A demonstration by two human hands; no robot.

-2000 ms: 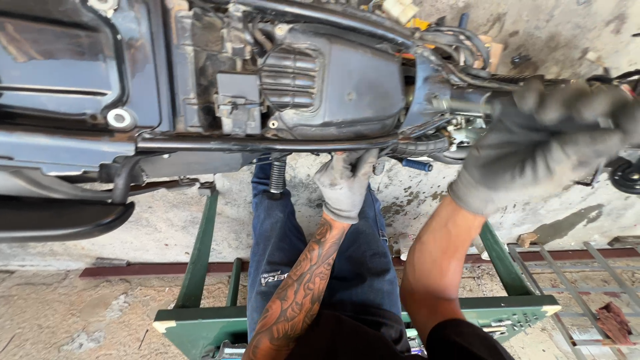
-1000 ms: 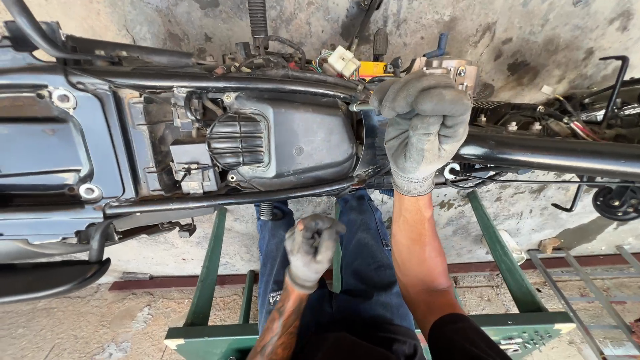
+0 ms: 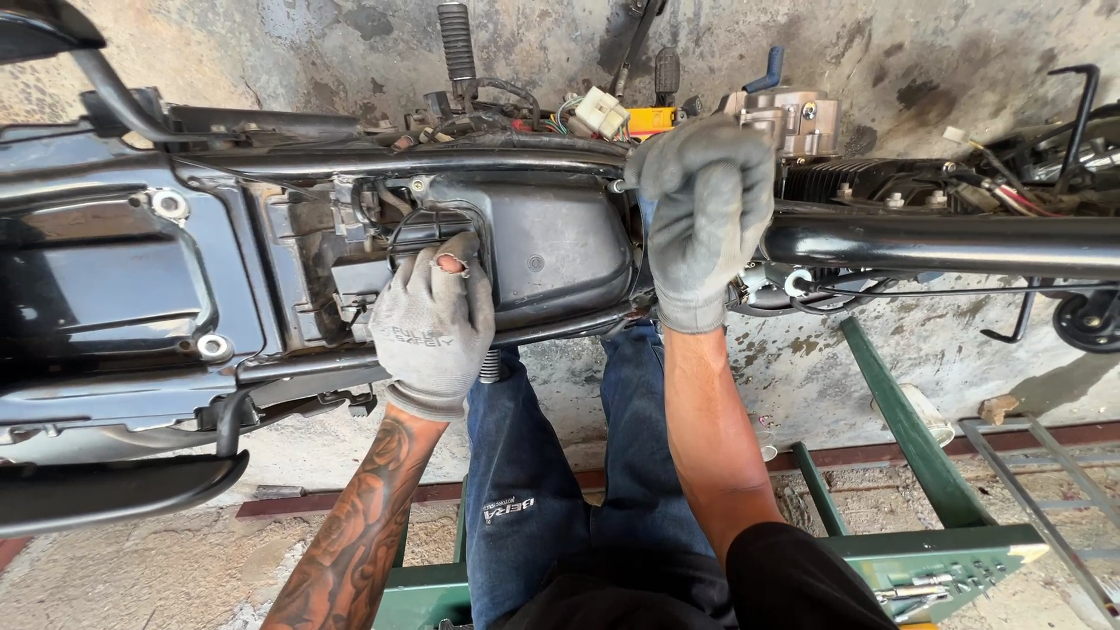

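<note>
A black plastic airbox cover sits between the black frame tubes of a motorcycle. My left hand, in a grey glove with a torn fingertip, rests over the cover's ribbed left part, its fingers slightly bent. At the cover's upper right corner is my gloved right hand, held above the frame with its fingers curled. A small metal piece shows at its fingertips; what the folded fingers hide, I cannot tell. A white connector with thin wires lies just beyond the upper frame tube.
An engine part of bare metal and a thick black tube lie to the right. A rubber footpeg sticks out at the top. Below stands a green metal stand with small tools. A metal grille is at the lower right.
My left hand was below the lower frame tube and is now up on the ribbed part of the cover. My right hand, blurred at the far right at first, came left to the cover's upper right corner.
</note>
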